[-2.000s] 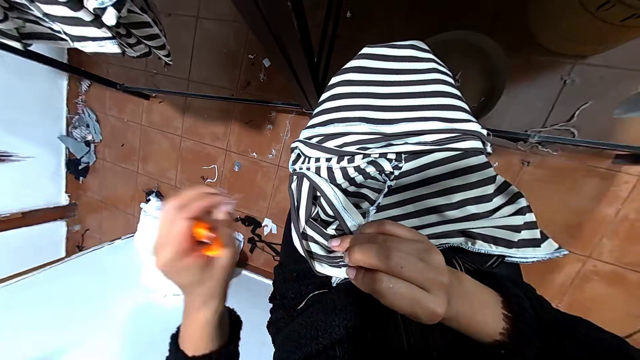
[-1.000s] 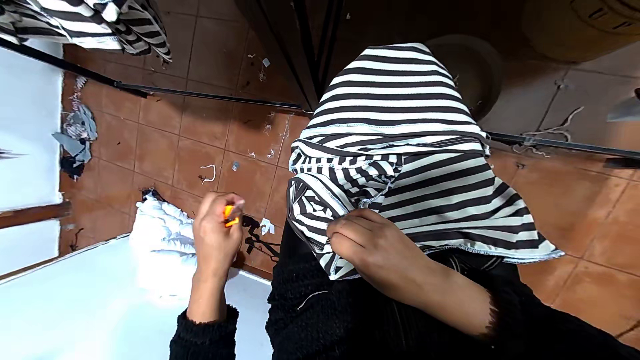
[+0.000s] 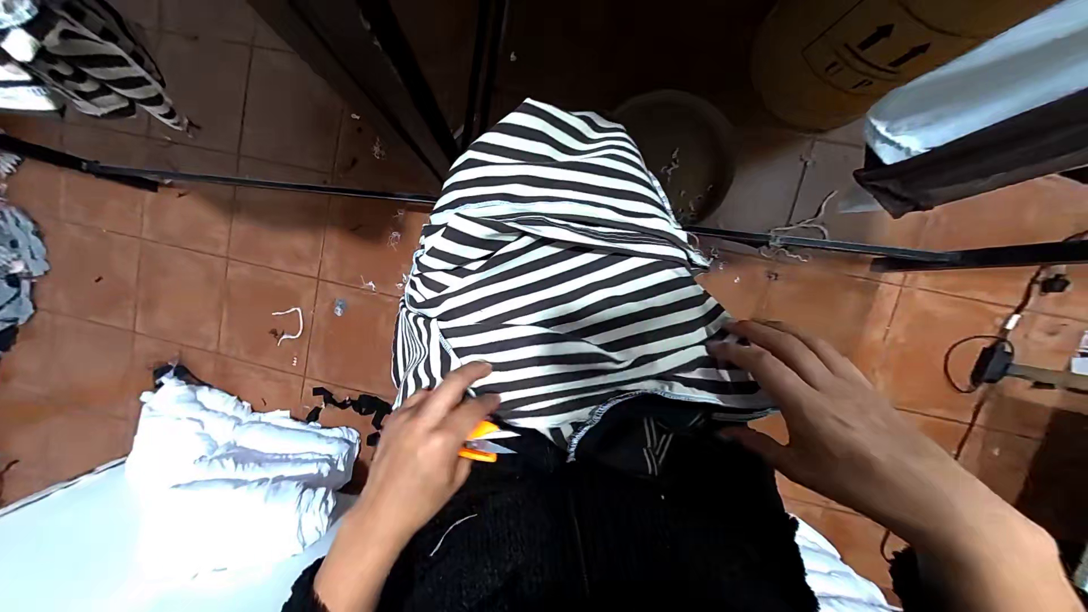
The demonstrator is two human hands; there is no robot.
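Observation:
A black-and-white striped garment [image 3: 561, 280] lies spread over my lap, its overlocked edge curving near my body. Small thread snips with orange handles [image 3: 483, 442] are held in my left hand [image 3: 429, 446], their blades pointing right beside the near edge of the cloth. The fingertips of that hand touch the garment's left part. My right hand [image 3: 816, 399] is at the garment's right corner, fingers spread over the edge and thumb below it; whether it pinches the cloth is hard to tell.
Folded white fabric [image 3: 246, 467] lies on a white surface at lower left. A black metal bar [image 3: 289, 184] crosses above the tiled floor. A round basin [image 3: 680, 153] and a yellowish drum [image 3: 850, 59] stand beyond the garment. A cable with a black plug [image 3: 990, 364] is at right.
My right hand has moved right, from the bunched middle of the garment to its right corner. My left hand with the snips has come in to the cloth. The garment now lies flatter.

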